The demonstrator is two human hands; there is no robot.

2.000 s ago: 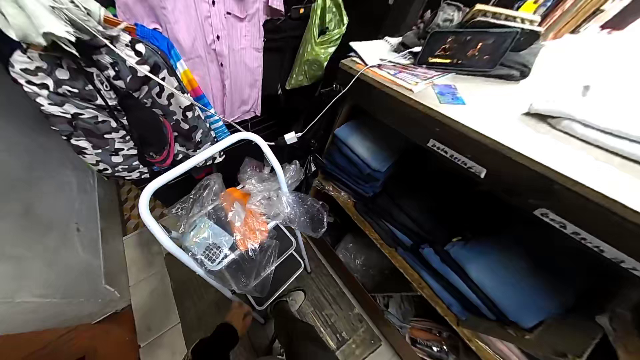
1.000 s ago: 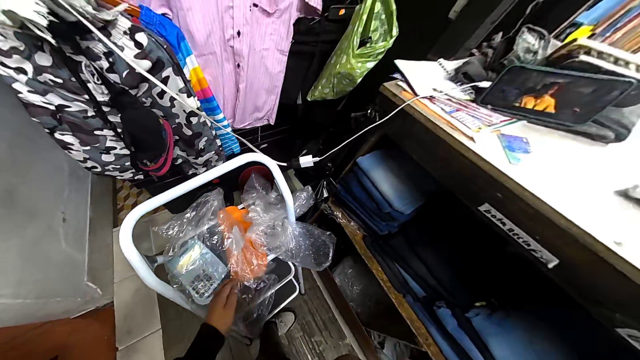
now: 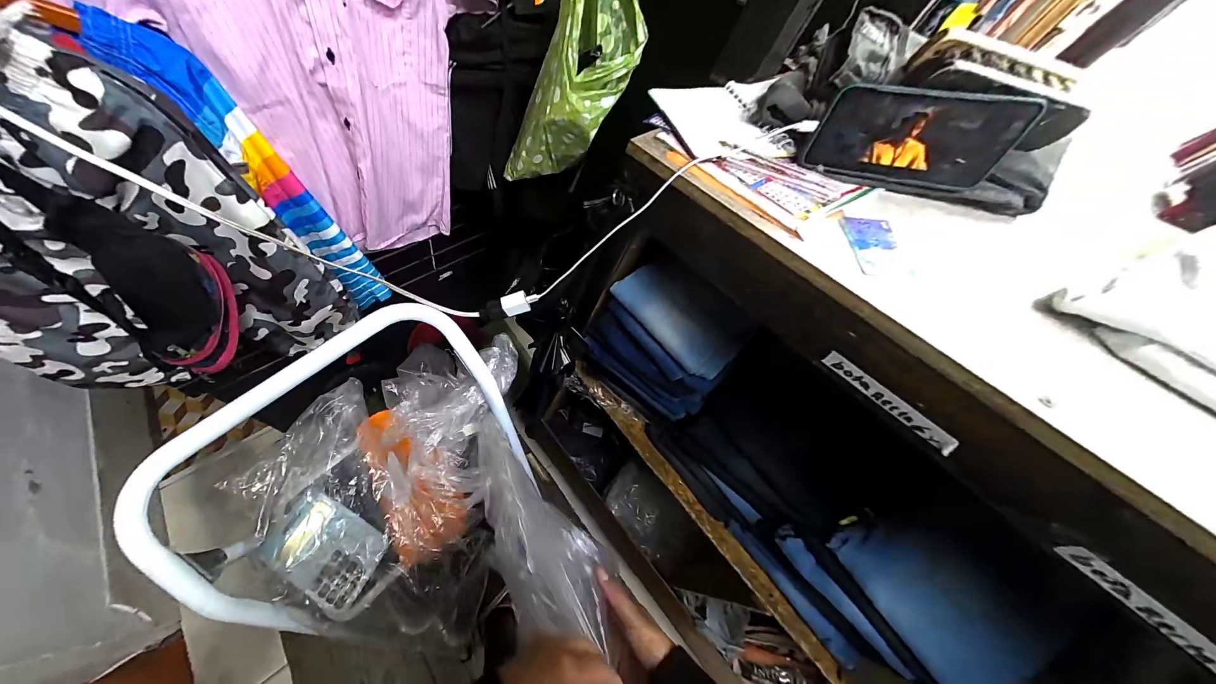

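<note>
At the bottom centre, my left hand (image 3: 556, 662) is blurred at the lower edge of a clear plastic bag (image 3: 537, 532); whether its fingers are closed cannot be told. My right hand (image 3: 632, 617) holds the bag's right side, fingers against the film. The bag stretches up to more crumpled clear plastic, with an orange item (image 3: 418, 513) wrapped in it. Left of that lies a calculator (image 3: 332, 551) under clear film. The white tubular frame (image 3: 218, 418) of a step stool or chair loops around these things.
Right, a wooden counter (image 3: 912, 332) bears papers and a propped phone or tablet (image 3: 921, 138). Folded jeans (image 3: 684, 318) fill the shelf below. A camouflage backpack (image 3: 142, 218), a pink striped shirt (image 3: 332, 104) and a green plastic bag (image 3: 579, 95) hang behind. A white cable crosses above the frame.
One hand was reaching to the plastic beside the orange item a second ago; now both hands are at the clear bag, which is drawn out toward the bottom centre. The view is closer.
</note>
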